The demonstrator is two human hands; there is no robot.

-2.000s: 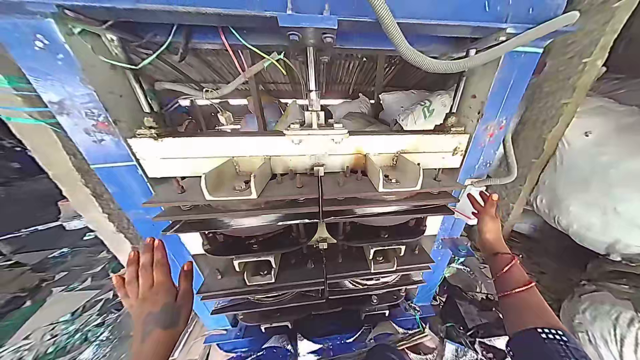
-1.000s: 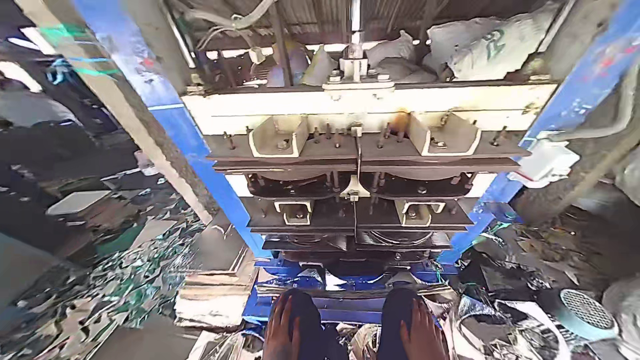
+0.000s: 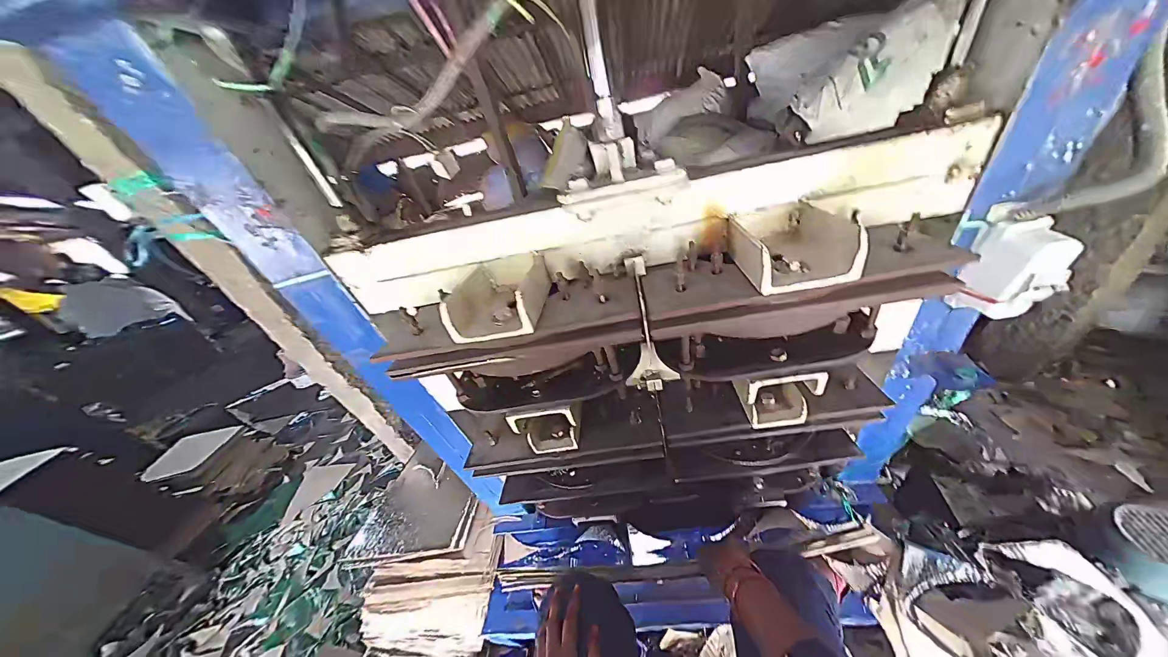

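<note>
A press-like machine with a blue metal frame (image 3: pixel 365 338) fills the middle, with a cream crossbeam (image 3: pixel 547 228) and stacked dark metal plates (image 3: pixel 675 315) below it. At the bottom, my left hand (image 3: pixel 570 630) rests on my left knee, fingers spread, holding nothing visible. My right hand (image 3: pixel 725 561) reaches past my right knee to the lowest part of the machine; its fingers are dark and blurred, so what they touch cannot be told. A red band circles the right wrist.
A stack of flat sheets (image 3: pixel 429 602) stands left of the machine's base, beside scattered green and pale scraps (image 3: pixel 292 547). A white box (image 3: pixel 1022 265) is fixed by the right post. A round grille (image 3: pixel 1141 534) lies far right. Filled sacks (image 3: pixel 849 73) are behind.
Both hands were raised at the machine's sides, then lay on the knees. Now my right hand has moved forward to the machine's base, while my left stays on the knee. The view has tilted.
</note>
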